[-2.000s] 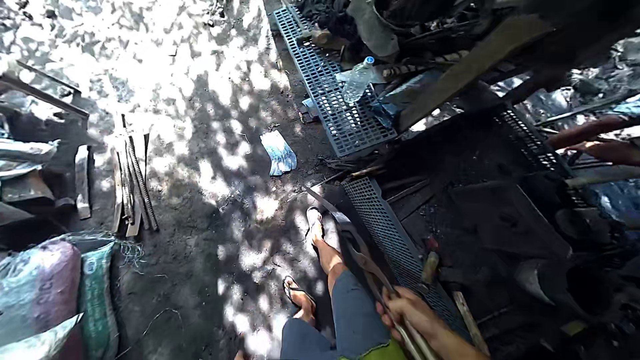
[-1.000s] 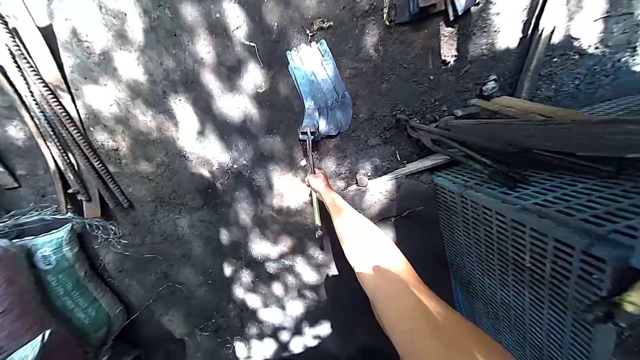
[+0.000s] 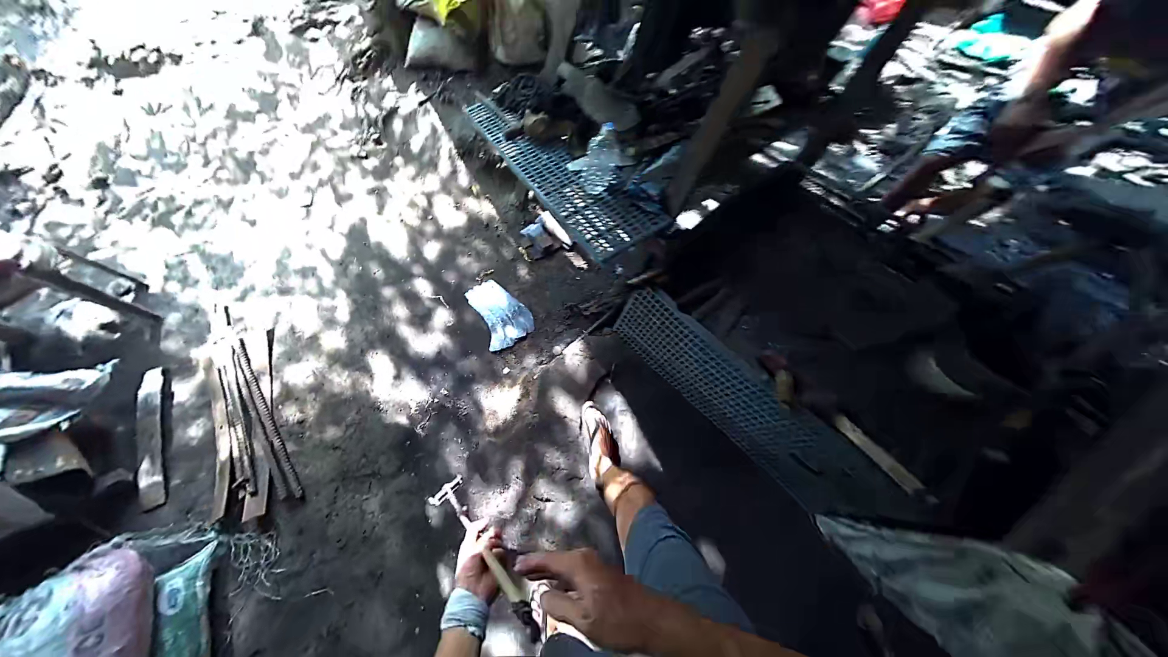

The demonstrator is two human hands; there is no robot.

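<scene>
My left hand (image 3: pixel 479 558), with a pale band at the wrist, is closed around a slim tool (image 3: pixel 500 577) that has a light handle and a small T-shaped metal head. My right hand (image 3: pixel 589 598) is beside the handle's lower end, fingers apart; whether its fingertips touch the handle is unclear. On the dark ground beyond the tool lies a fan-shaped, ribbed, bluish-white piece (image 3: pixel 500 315), its material unclear. One sandaled foot (image 3: pixel 599 438) stands between that piece and my right hand.
Rebar and flat strips (image 3: pixel 245 429) lie at left, above filled sacks (image 3: pixel 78 607). Perforated plastic crates (image 3: pixel 712 383) edge a dark work area at right, with a wooden stick (image 3: pixel 881 456). A plastic bottle (image 3: pixel 602 160) stands farther back. Another person's arm (image 3: pixel 1049 64) shows at upper right.
The tongs that my hand held two seconds ago are not in view. One second ago an outstretched arm held a tool against the bluish piece; now both hands are low. The view has shifted widely.
</scene>
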